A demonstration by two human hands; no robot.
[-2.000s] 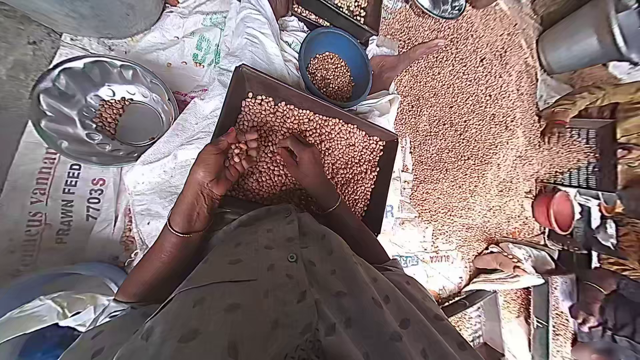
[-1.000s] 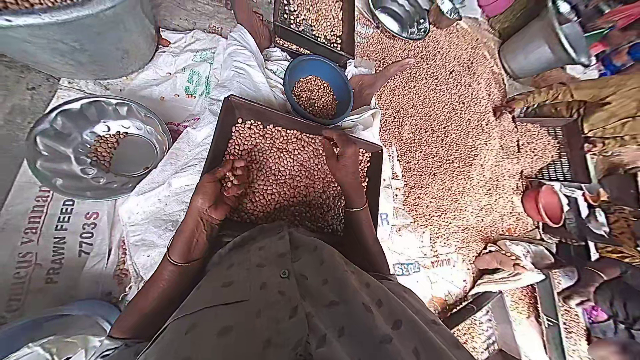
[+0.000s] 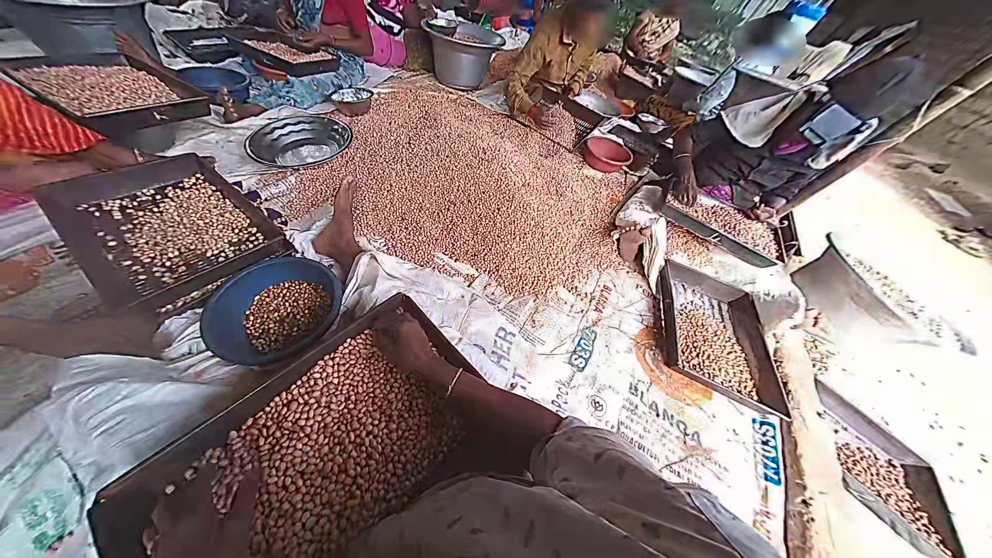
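Observation:
A dark rectangular tray [image 3: 434, 329] full of reddish-brown nuts or seeds [image 3: 333, 449] lies tilted across my lap. At its lower left corner is my left hand [image 3: 205, 504], blurred, with several nuts held in its fingers. My right hand [image 3: 407, 345] reaches into the far corner of the same tray, fingers down at the nuts; whether it grips any is hidden. Beyond the tray's left side stands a blue bowl [image 3: 225, 318] with browner nuts in it.
A large heap of nuts [image 3: 480, 194] spreads over printed sacks [image 3: 542, 364]. Around it are a metal basin [image 3: 298, 142], a red bowl [image 3: 607, 153], a metal bucket [image 3: 463, 58] and other trays [image 3: 721, 341]. Several people sit about, and a bare foot [image 3: 339, 232] rests near the blue bowl.
The view has swung up and to the right. My left hand still holds nuts. My right hand, earlier over the middle of the tray, is at its far corner.

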